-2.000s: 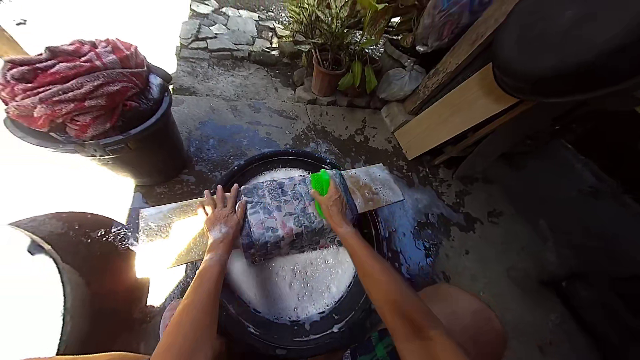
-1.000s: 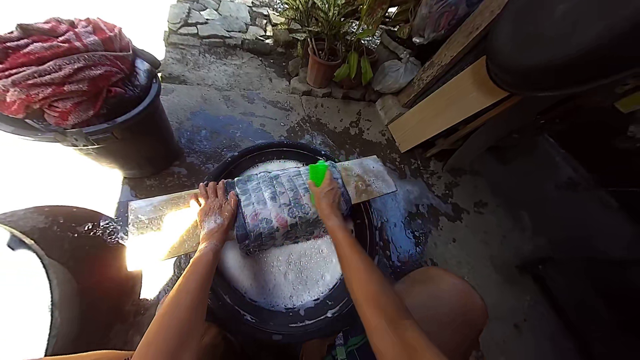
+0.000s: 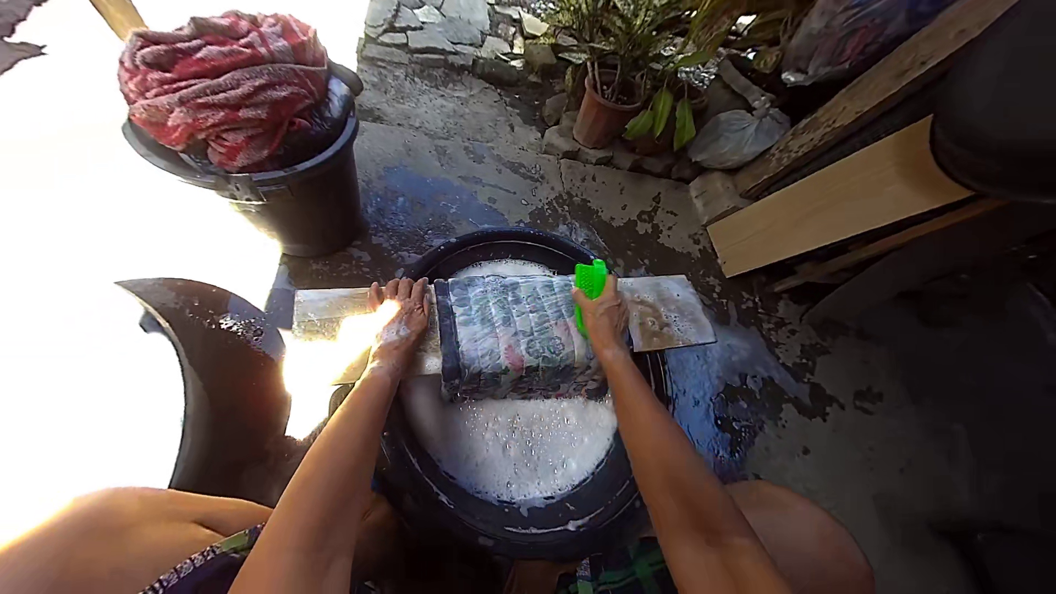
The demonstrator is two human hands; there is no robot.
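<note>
A wet patterned cloth with a dark edge (image 3: 520,338) lies folded over a board (image 3: 668,312) that spans a round black basin (image 3: 528,528) of foamy water (image 3: 516,445). My right hand (image 3: 604,318) grips a green plastic scrub brush (image 3: 590,280) at the cloth's right part. My left hand (image 3: 398,318) rests flat on the board's left part, just beside the cloth's dark edge, its fingers together over the board. Bright sunlight washes out part of the board near that hand.
A black bucket (image 3: 318,202) heaped with red cloth (image 3: 227,91) stands at upper left. A dark curved tub (image 3: 235,371) is at left. Potted plants (image 3: 606,111), a plastic bag (image 3: 740,136) and wooden planks (image 3: 841,198) are at upper right. The concrete floor is wet.
My left hand has moved off the cloth's left edge onto the board. The cloth's dark left edge, covered by the hand a second ago, now shows. The green brush remains in my right hand.
</note>
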